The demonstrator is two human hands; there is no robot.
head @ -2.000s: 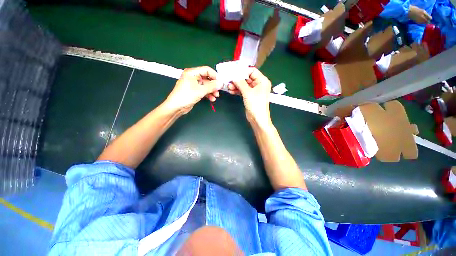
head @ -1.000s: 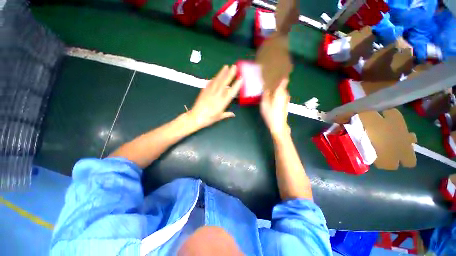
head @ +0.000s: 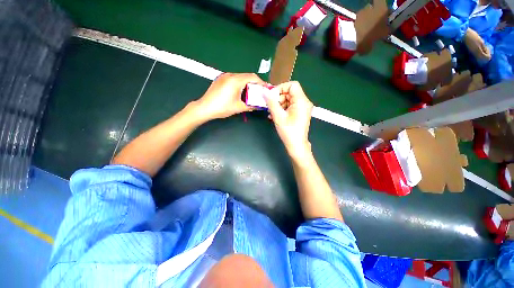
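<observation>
A small red box (head: 256, 95) with white inside is held over the white edge strip in front of me. Its brown lid flap (head: 285, 56) stands open on the far side. My left hand (head: 228, 95) is closed around the box's left side. My right hand (head: 291, 105) has its thumb and fingers pinched at the box's white inside, on the right; whether a small piece is between the fingertips cannot be told.
Red boxes with open brown flaps (head: 372, 25) stand on the green belt. More red boxes (head: 389, 169) stand by a metal post (head: 445, 107) at right. A loose white piece (head: 264, 66) lies beyond my hands. Clear trays (head: 28, 107) are stacked at far left. Another person's hand (head: 477, 45) shows top right.
My left hand has closed around the red box, and my right hand has moved from the brown flap to its white inside. The boxes on the belt have shifted right.
</observation>
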